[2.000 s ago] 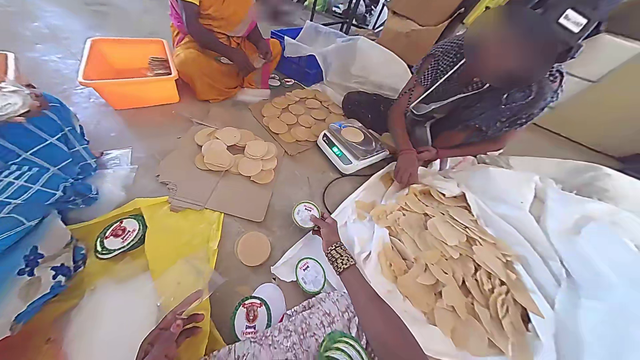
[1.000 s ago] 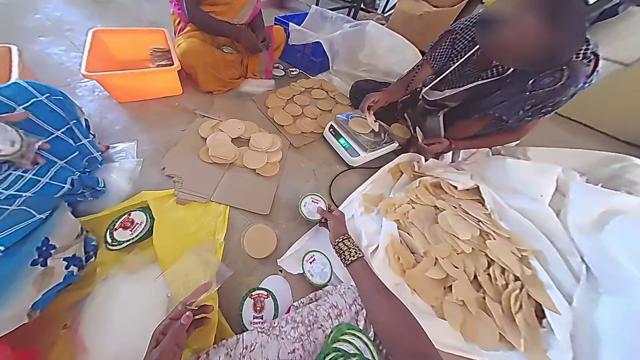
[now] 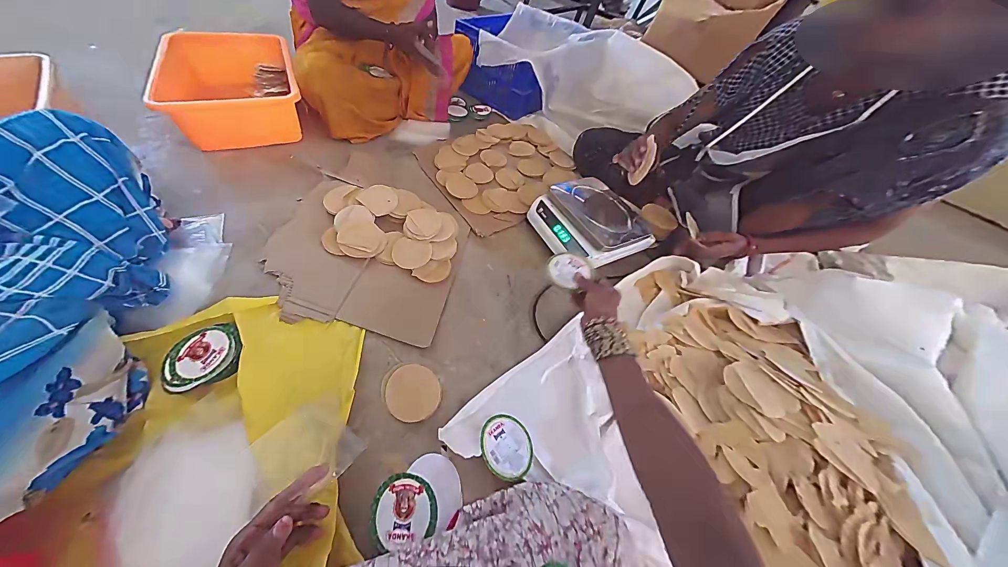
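Observation:
Between the thumb and fingers of my right hand (image 3: pixel 600 299) is a round printed label (image 3: pixel 568 270), held just in front of the digital scale (image 3: pixel 589 222). My left hand (image 3: pixel 277 524) is at the bottom left, fingers spread and palm up; a clear plastic bag (image 3: pixel 303 449) lies at its fingertips, and whether it is gripped is unclear. Thin tan discs form a small stack (image 3: pixel 413 392) on the floor between my hands. Another round label (image 3: pixel 506 447) rests on the white cloth, and more labels (image 3: pixel 403 512) lie beside my patterned garment. A large heap of tan discs (image 3: pixel 756 394) fills the white sheet at right.
Cardboard sheets (image 3: pixel 323 276) carry spread tan discs (image 3: pixel 410 253). A yellow sheet (image 3: pixel 295 354) holds labels (image 3: pixel 201 357) and clear bags (image 3: pixel 185 480). Orange tub (image 3: pixel 224 126) and blue crate (image 3: pixel 504 83) stand behind. A co-worker (image 3: pixel 835 142) holds discs near the scale; other people sit left and behind.
My right hand has moved forward with the label, toward the scale. The co-worker's hand, over the scale a second ago, is now beside it holding discs, and the scale's plate looks bare.

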